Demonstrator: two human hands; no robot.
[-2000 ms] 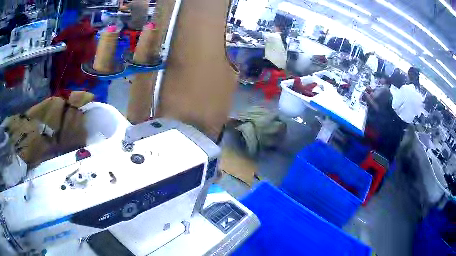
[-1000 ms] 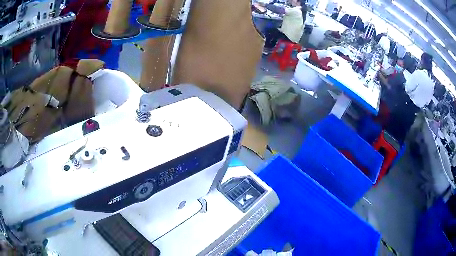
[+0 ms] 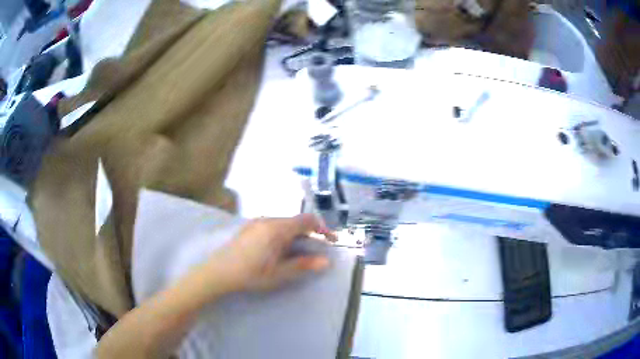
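Observation:
A garment panel, pale side up (image 3: 274, 322), lies at the needle area of the white sewing machine (image 3: 449, 98), with a narrow brown edge along its right side. My left hand (image 3: 274, 256) comes in from the lower left and rests on the panel, fingertips beside the presser foot area (image 3: 358, 238). Its thumb and fingers are apart and I see no grip on the cloth. The hand is blurred. A large brown garment panel (image 3: 175, 105) lies bunched to the left. My right hand is out of the picture.
A dark flat rectangle (image 3: 525, 284) lies on the machine bed, right of the needle. A clear jar (image 3: 384, 35) stands behind the head. A white tub (image 3: 561, 35) and brown pieces (image 3: 467, 21) are at the back. Blue shows at the lower left edge.
The view has swung left from the blue bins and the machine's right end to the needle area. My left hand, the pale panel and the large brown cloth have come into view.

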